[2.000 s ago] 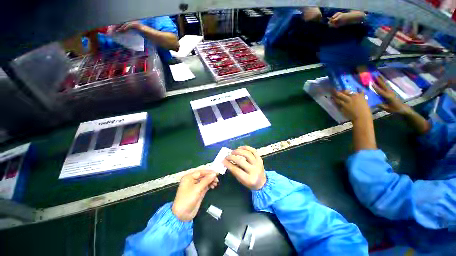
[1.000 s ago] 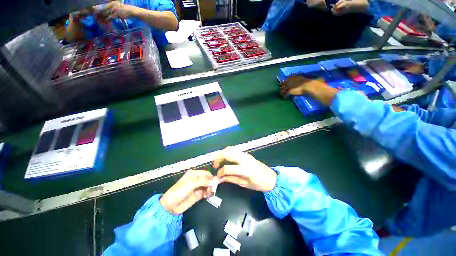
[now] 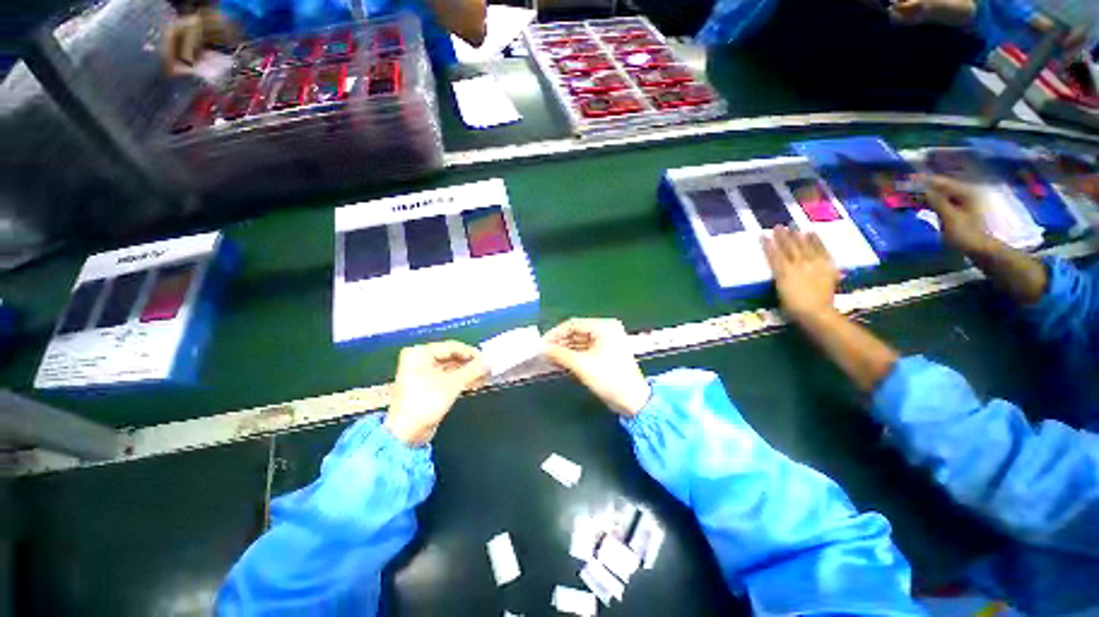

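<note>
A small white label (image 3: 512,350) is stretched between my two hands, just above the conveyor edge rail. My left hand (image 3: 436,383) pinches its left end and my right hand (image 3: 600,359) pinches its right end. Beyond my hands a tablet retail box (image 3: 434,280) lies on the green conveyor belt, its white face up with three device pictures. Several loose white label pieces (image 3: 618,556) lie on the dark bench below my hands.
Another tablet box (image 3: 121,325) lies left on the belt. At right, a neighbour's hand (image 3: 800,268) touches a further box (image 3: 735,241), with blue boxes beyond. Across the belt are stacked clear trays (image 3: 301,121) and a tray of red parts (image 3: 621,75).
My hands have moved apart, with the label now stretched flat between them. More label pieces show on the bench. The neighbour's box now shows its white face up.
</note>
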